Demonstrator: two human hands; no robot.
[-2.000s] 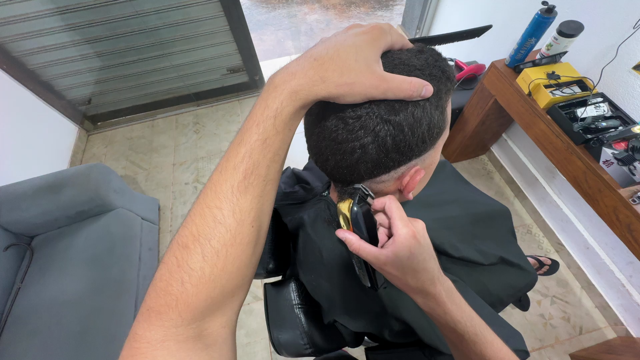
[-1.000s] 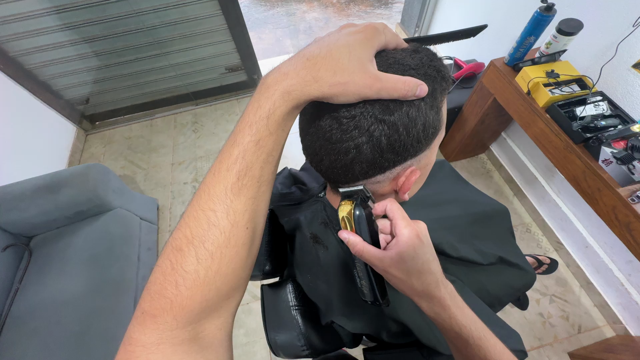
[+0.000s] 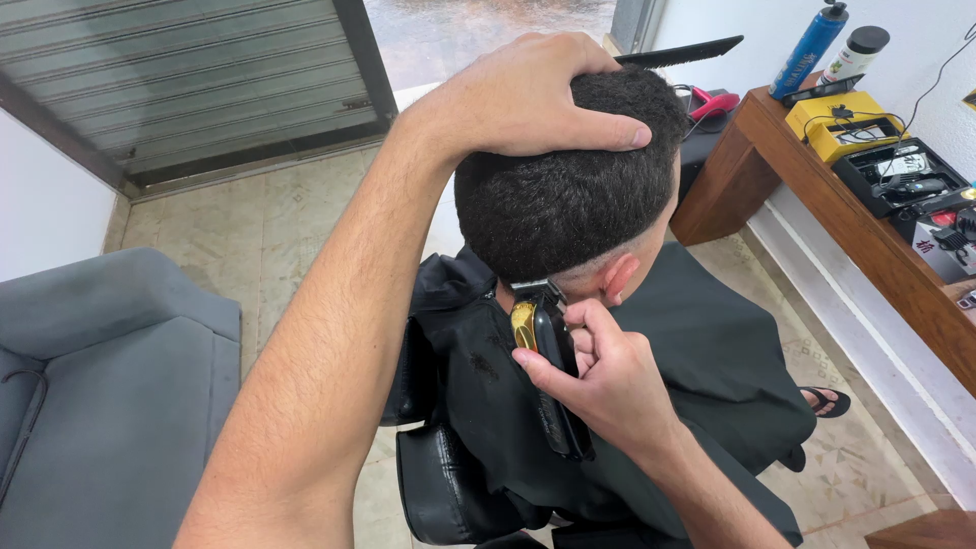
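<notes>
My left hand (image 3: 541, 103) rests on top of the seated person's head (image 3: 564, 206), thumb spread across the short dark hair. A black comb (image 3: 682, 53) juts out beyond its fingers, which are partly hidden, and appears held by them. In my right hand (image 3: 610, 374) is a black and gold hair clipper (image 3: 545, 366), held upright with its metal blade at the hairline of the nape, just behind the ear. A dark barber cape (image 3: 709, 358) covers the person's shoulders and lap. Loose hair clippings lie on its back.
A black padded barber chair (image 3: 442, 484) stands beneath the person. At left is a grey sofa (image 3: 130, 381). Along the right wall, a wooden shelf (image 3: 862, 191) carries a blue bottle (image 3: 810, 52), a yellow box (image 3: 823, 126) and a black tray (image 3: 900, 175) of tools.
The clipper was angled with its blade close behind the ear two seconds ago; the blade now sits a little farther from the ear, toward the middle of the nape. My left hand stays on the head.
</notes>
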